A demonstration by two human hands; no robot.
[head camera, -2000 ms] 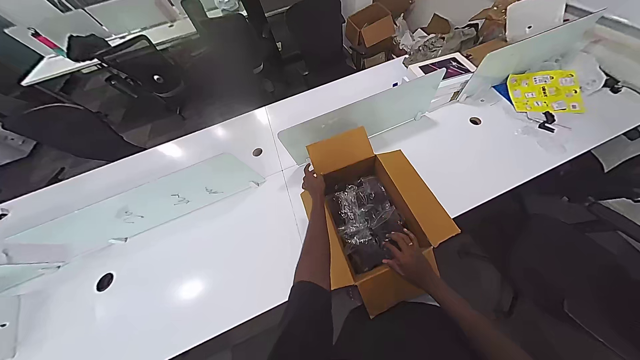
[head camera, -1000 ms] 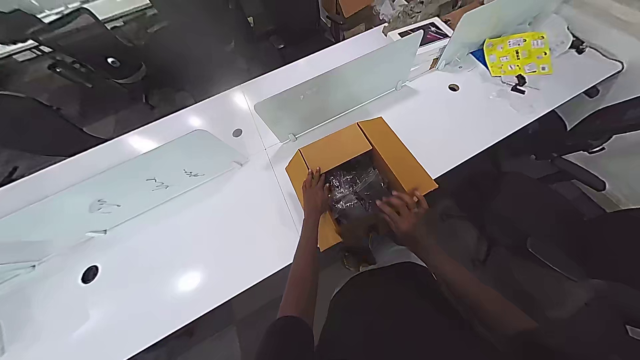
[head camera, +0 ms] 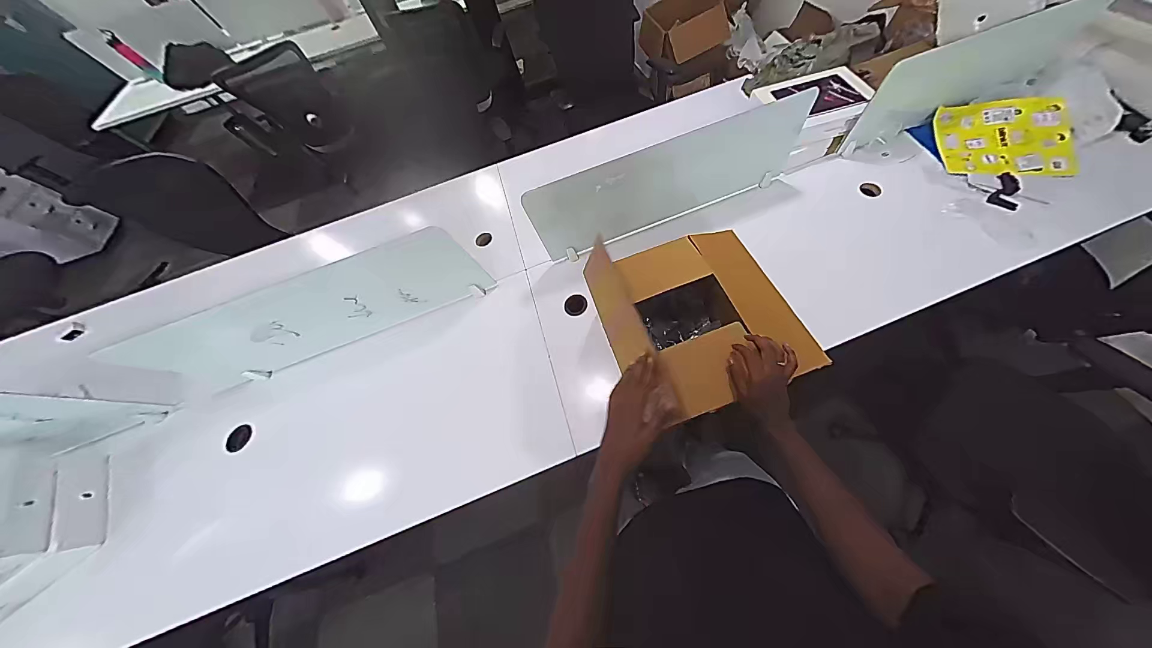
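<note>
A cardboard box point(head camera: 765, 310) stands on the white desk near its front edge, its flaps spread. Through the opening, dark items in clear plastic wrap point(head camera: 686, 315) show inside. My left hand point(head camera: 639, 400) is at the near left corner, against the raised left flap; whether it grips the flap is unclear. On the near flap, folded inward over part of the opening, lies my right hand point(head camera: 761, 367) with its fingers bent over the cardboard. The fingertips of the left hand are partly hidden and blurred.
Frosted glass dividers point(head camera: 670, 180) run along the white desk point(head camera: 432, 396). A yellow printed bag point(head camera: 1006, 137) and a small black object point(head camera: 1003, 192) lie at the right. Beyond the desk are mesh chairs point(head camera: 288, 99) and an open cardboard carton point(head camera: 684, 31). Round cable holes pierce the desktop.
The near flap now folds inward over part of the opening, and the left flap stands raised. Both hands have moved to the near side of the box, away from the wrapped items.
</note>
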